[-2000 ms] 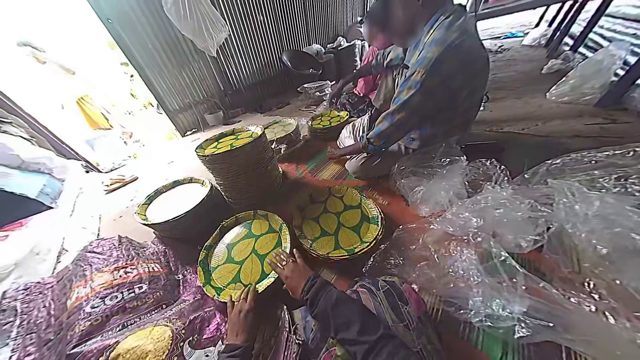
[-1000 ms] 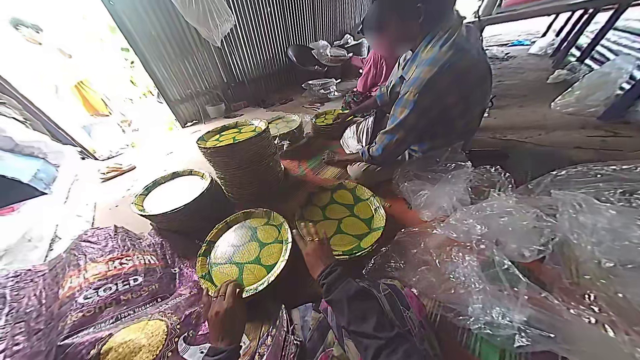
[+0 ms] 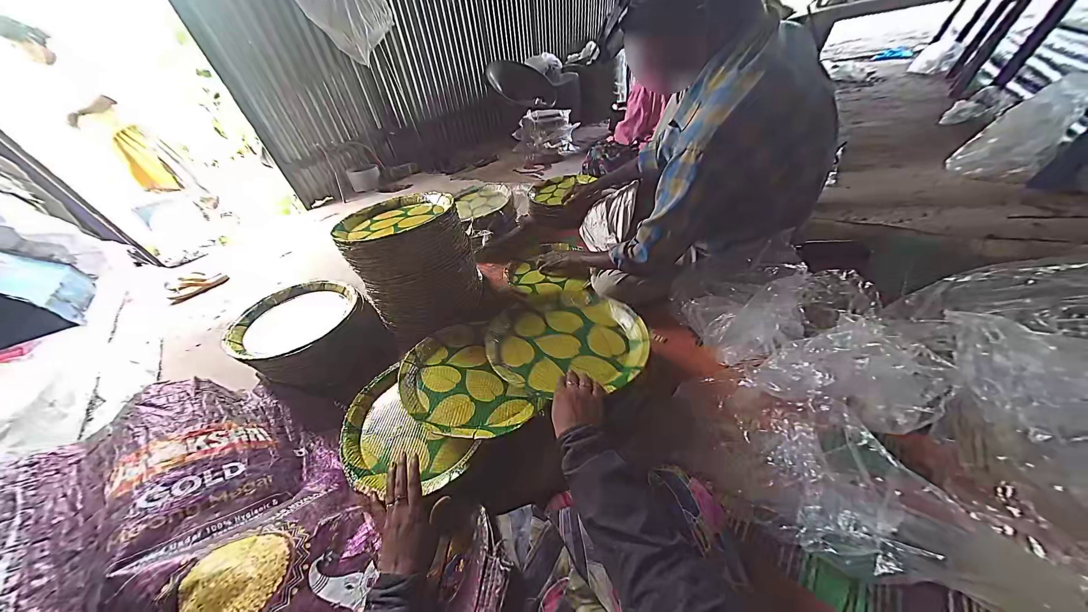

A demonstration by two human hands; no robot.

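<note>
My left hand [image 3: 406, 518] rests its extended fingers on the near rim of a round green plate with yellow leaf shapes [image 3: 382, 433], its thumb apart. My right hand [image 3: 578, 404] has its fingers over the near rim of another leaf-patterned plate [image 3: 565, 340], with the thumb hidden. Between them, a similar plate [image 3: 463, 382] overlaps the left one and lies partly under the right one. Beyond stand a tall stack of these plates [image 3: 416, 263] and, to its left, a lower stack with a white round top [image 3: 293, 327].
Across from me a seated person [image 3: 731, 161] has a hand at another leaf-patterned plate [image 3: 548, 276]. Crumpled clear plastic sheeting [image 3: 858, 382] spreads at the right. A purple printed sack [image 3: 204, 476] lies at the near left. Sandals [image 3: 197, 286] lie farther back, near a corrugated metal wall [image 3: 408, 68].
My right hand has moved right, away from the plate at my left hand. Overlapping plates now show between my hands. The seated person's near hand is now at a plate.
</note>
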